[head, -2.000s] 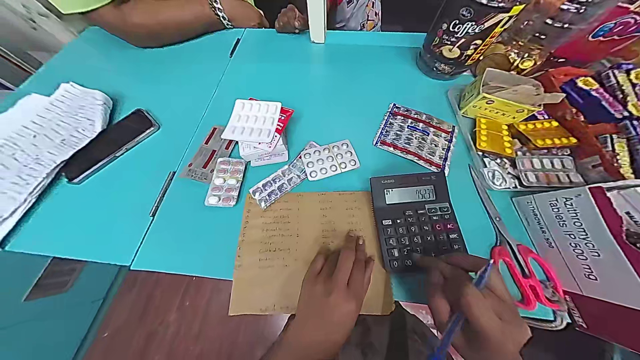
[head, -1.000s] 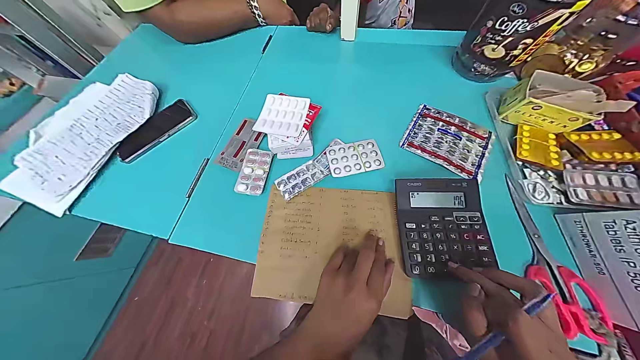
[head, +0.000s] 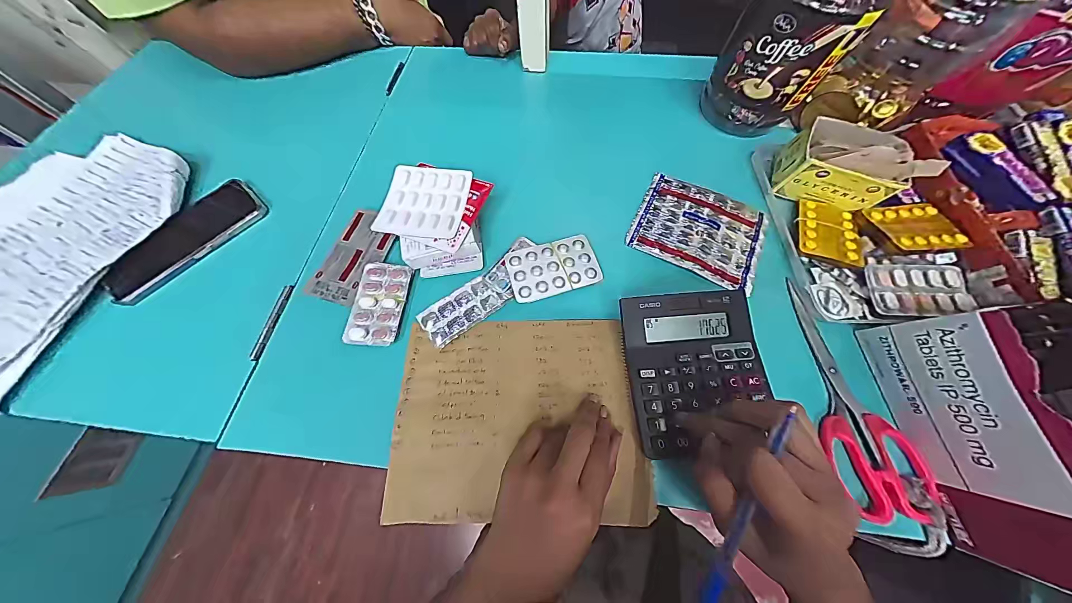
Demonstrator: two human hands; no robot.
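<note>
My left hand lies flat on a sheet of brown paper with handwritten rows, its fingertips on the right-hand column. A blue pen is held in my right hand, whose finger reaches over the lower keys of a black Casio calculator. The calculator's display shows digits. Beyond the paper lie a silver blister strip, a blister of round tablets, a blister of pink and white tablets and a white blister pack on small boxes.
Red-handled scissors lie right of the calculator, by an azithromycin box. A tray of medicines and a coffee jar stand beyond. Foil-wrapped strips lie mid-table; a phone and papers are left. Another person's arm rests opposite.
The digits on the calculator's display have changed, and my right hand has shifted over its keys. My left hand stays on the brown paper.
</note>
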